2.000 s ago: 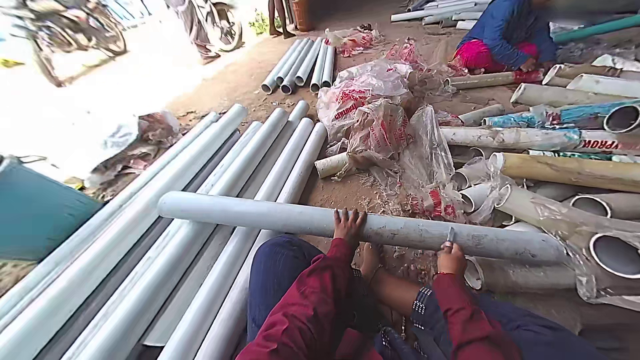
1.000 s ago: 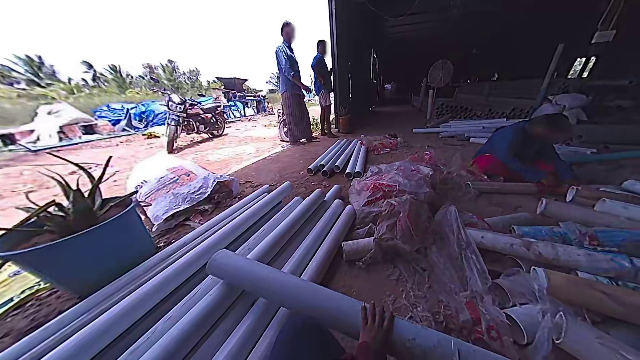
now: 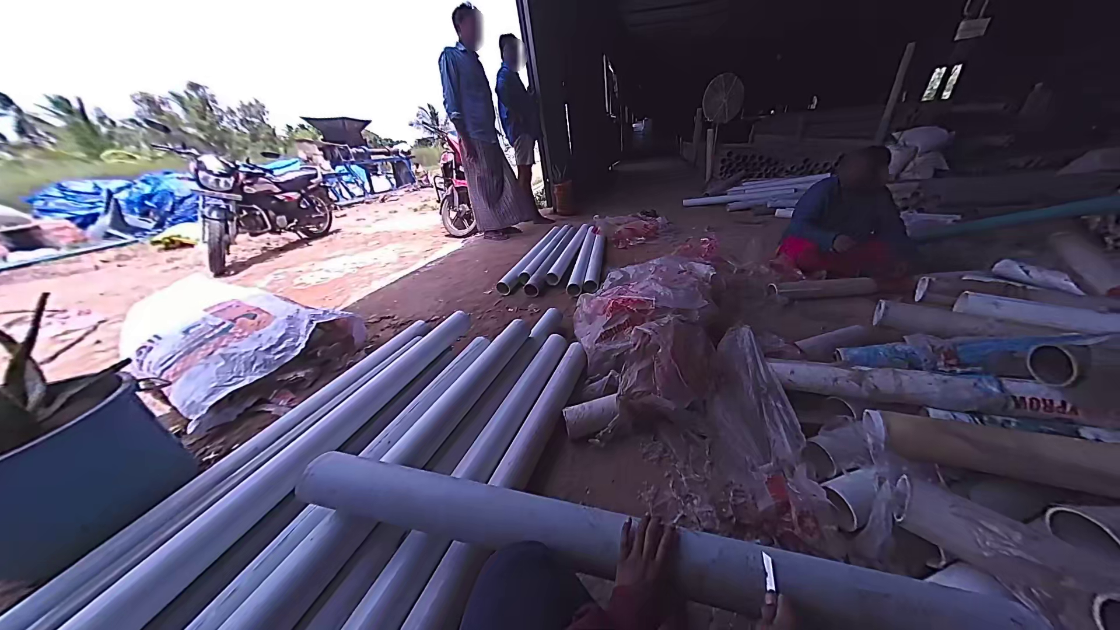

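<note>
A long grey plastic pipe [image 3: 525, 516] lies across my lap, its left end over a row of similar pipes [image 3: 350, 437]. My left hand [image 3: 646, 560] rests on the pipe with its fingers over the top. At the bottom edge, my right hand [image 3: 773, 611] is partly cut off by the frame; it grips a small knife [image 3: 769, 572], whose pale blade stands up against the pipe's side. My knee [image 3: 525, 586] shows below the pipe.
Crumpled plastic wrap [image 3: 647, 324] lies ahead, with stacked pipes [image 3: 980, 437] on the right. A seated person [image 3: 844, 219] works beyond them. Two people [image 3: 472, 122] stand near a motorcycle [image 3: 254, 201]. A blue planter [image 3: 87, 481] is at left.
The view has tilted up strongly from two seconds ago, bringing the yard and shed into sight. My left hand is still on the pipe; my right hand, unseen one second ago, shows again at the bottom edge.
</note>
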